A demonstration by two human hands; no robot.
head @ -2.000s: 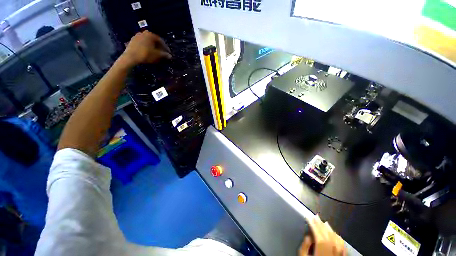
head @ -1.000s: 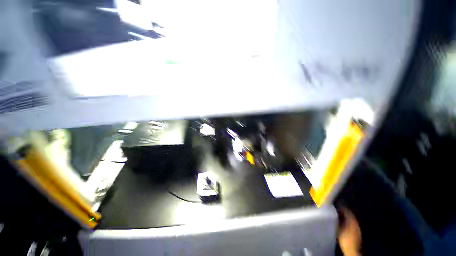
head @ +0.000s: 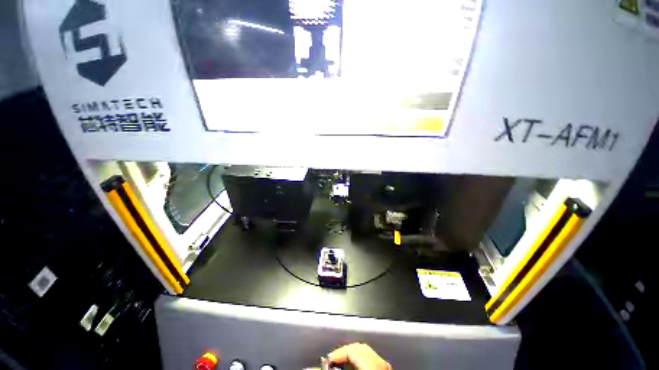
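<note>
My right hand (head: 359, 358) is cut off by the bottom edge, in front of the grey front panel (head: 289, 334). Its fingertips point left and pinch a small silvery piece (head: 326, 363), too small to identify. A skin-toned sliver beside it at the bottom edge may be a left fingertip; the rest of my left hand is out of the picture. The silver-white fixture (head: 332, 267) with a dark centre stands upright on the black machine table (head: 246, 271), beyond my right hand and apart from it.
Yellow-black light curtain bars stand at left (head: 147, 235) and right (head: 538, 260). A black box unit (head: 267, 195) is rear left. A cable curves around the fixture. A warning label (head: 442, 285) lies right. The red emergency stop (head: 207, 360) and small buttons are at lower left. The monitor (head: 325, 108) is above.
The view has swung right from the tray stack and now faces the machine squarely. My right hand has moved from the panel's right end to its front middle. My left arm has left the view.
</note>
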